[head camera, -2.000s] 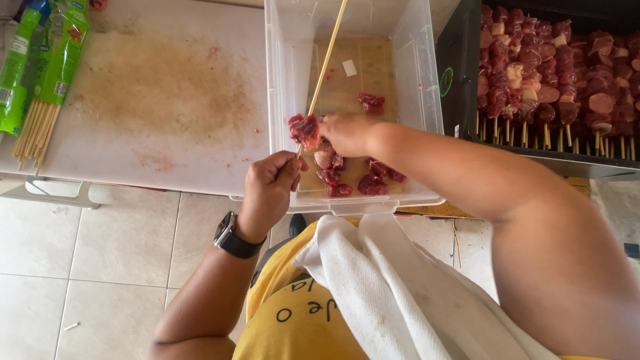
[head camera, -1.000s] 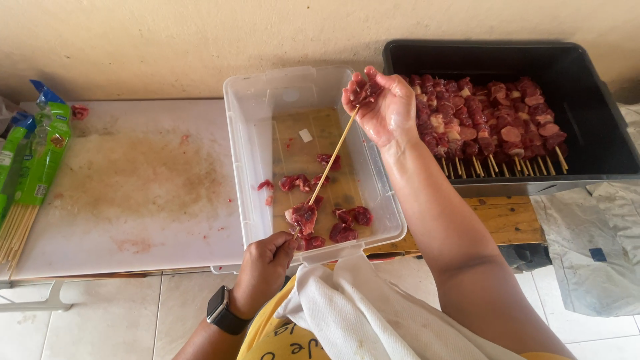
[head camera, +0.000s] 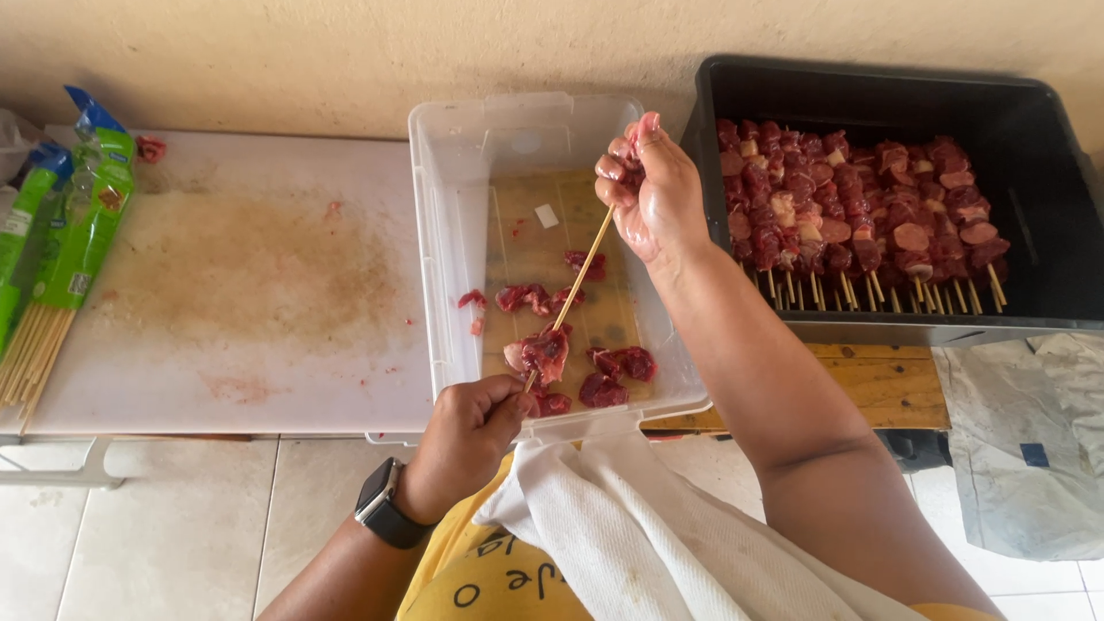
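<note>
My left hand (head camera: 483, 427), with a watch on its wrist, pinches the lower end of a wooden skewer (head camera: 586, 266) at the near edge of a clear plastic bin (head camera: 424, 259). A chunk of raw meat (head camera: 543, 352) is threaded just above those fingers. At the skewer's upper end my right hand (head camera: 651, 185) is curled around a piece of raw meat (head camera: 634, 164); the skewer's tip is hidden there. Several loose raw meat pieces (head camera: 604, 390) lie on the bin's floor below the slanted skewer.
To the right, a black bin (head camera: 1026, 190) holds rows of meat skewers (head camera: 862, 207). A stained white cutting board (head camera: 233, 276) lies left, with green packs of wooden skewers (head camera: 86, 224) on its far left. A wooden bench (head camera: 880, 379) and a grey plastic bag (head camera: 1026, 448) are at the right.
My right hand has gone from the meat near my left hand to the skewer's upper end, and its fingers have since closed more around the piece there. The view has shifted.
</note>
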